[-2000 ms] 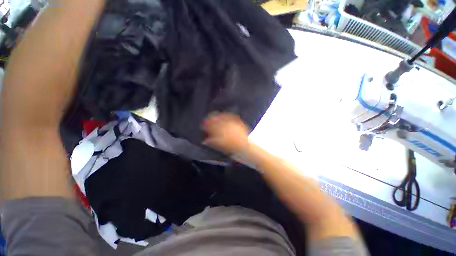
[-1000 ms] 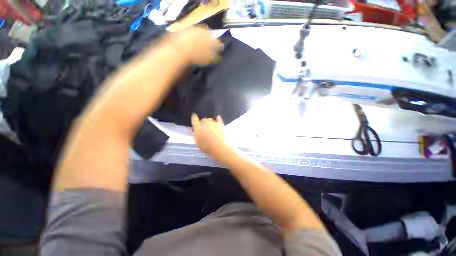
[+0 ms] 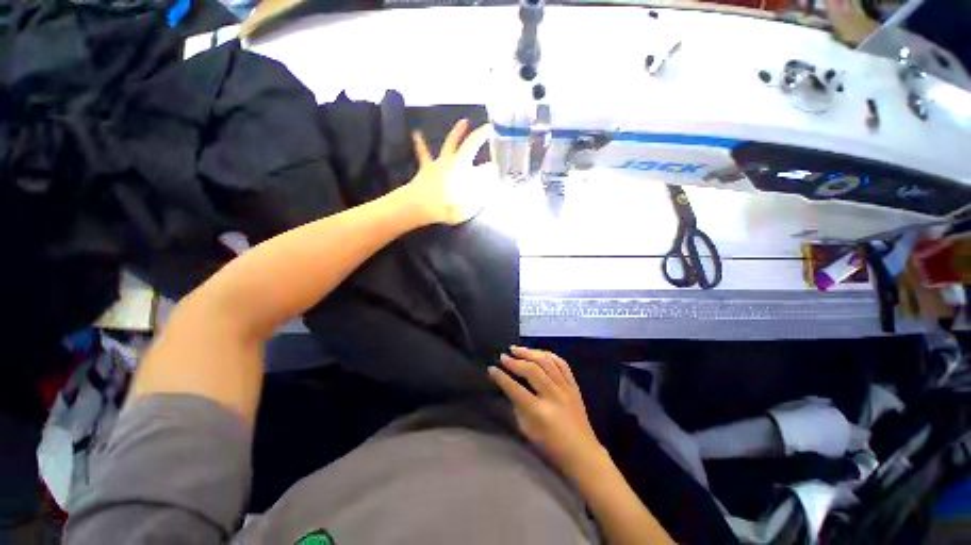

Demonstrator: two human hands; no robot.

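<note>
A black garment lies over the table left of the needle and hangs over its front edge towards my lap. My left hand is bare, with spread fingers, flat on the black cloth just left of the needle, partly washed out by the lamp glare. My right hand is at the cloth's right edge below the table front, fingers bent against it; whether it pinches the cloth I cannot tell. The white sewing machine with "JACK" lettering stands right of the cloth. Its presser foot area is blurred by glare.
Black-handled scissors lie right of the needle. A ruler band runs along the front edge. A small box lies far right. A black pile is at left. Offcuts lie below the table at right.
The view has shifted towards the machine. The black cloth has been drawn to the needle area and over the front edge. My left hand has come down onto it; my right hand has moved lower.
</note>
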